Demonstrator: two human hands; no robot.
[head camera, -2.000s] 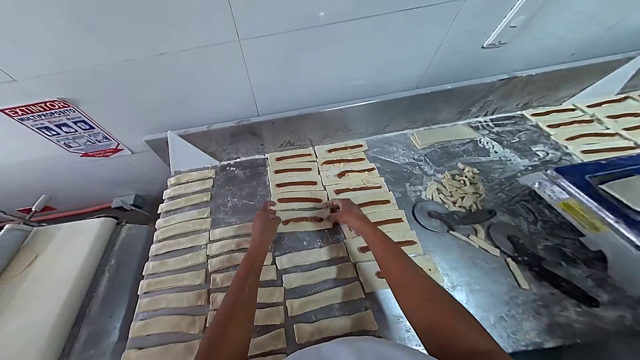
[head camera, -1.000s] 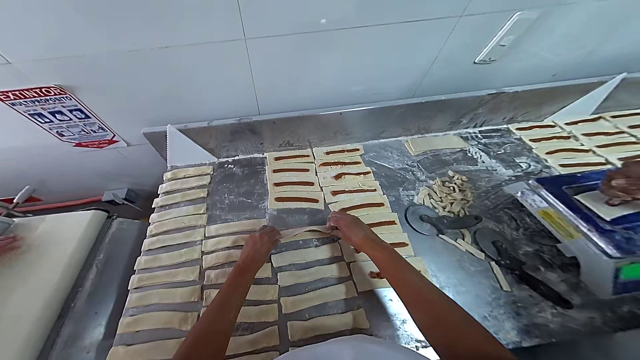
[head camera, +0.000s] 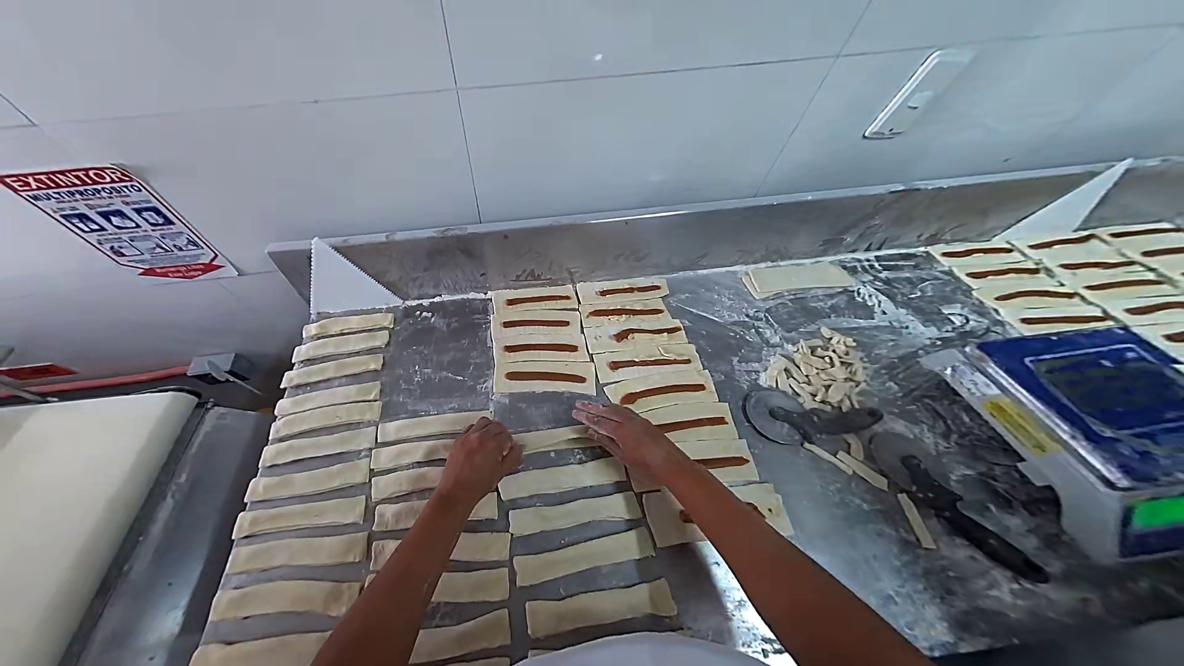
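A folded dough strip (head camera: 553, 438) lies on the floured steel worktop between my two hands. My left hand (head camera: 481, 455) is curled at its left end, the fingers partly hidden. My right hand (head camera: 631, 437) rests over its right end with the fingers stretched out. Below and to the left lie columns of folded dough strips (head camera: 315, 483). Flat dough rectangles, each with a line of brown filling (head camera: 546, 376), sit in two columns above and to the right of my hands. My right forearm partly covers the lowest of them.
Right of the dough are a heap of dough scraps (head camera: 819, 370), two pizza cutters (head camera: 782, 416) and a blue-topped scale (head camera: 1073, 398). Stacked dough sheets (head camera: 797, 277) and more filled rectangles (head camera: 1031, 294) lie farther back. White triangular scrapers (head camera: 344, 282) lean on the steel backsplash. A pale conveyor belt (head camera: 83, 509) is at left.
The lowest filled rectangle of the left column, between my hands two seconds ago, is now a folded strip. My right hand's fingers have spread out over its end.
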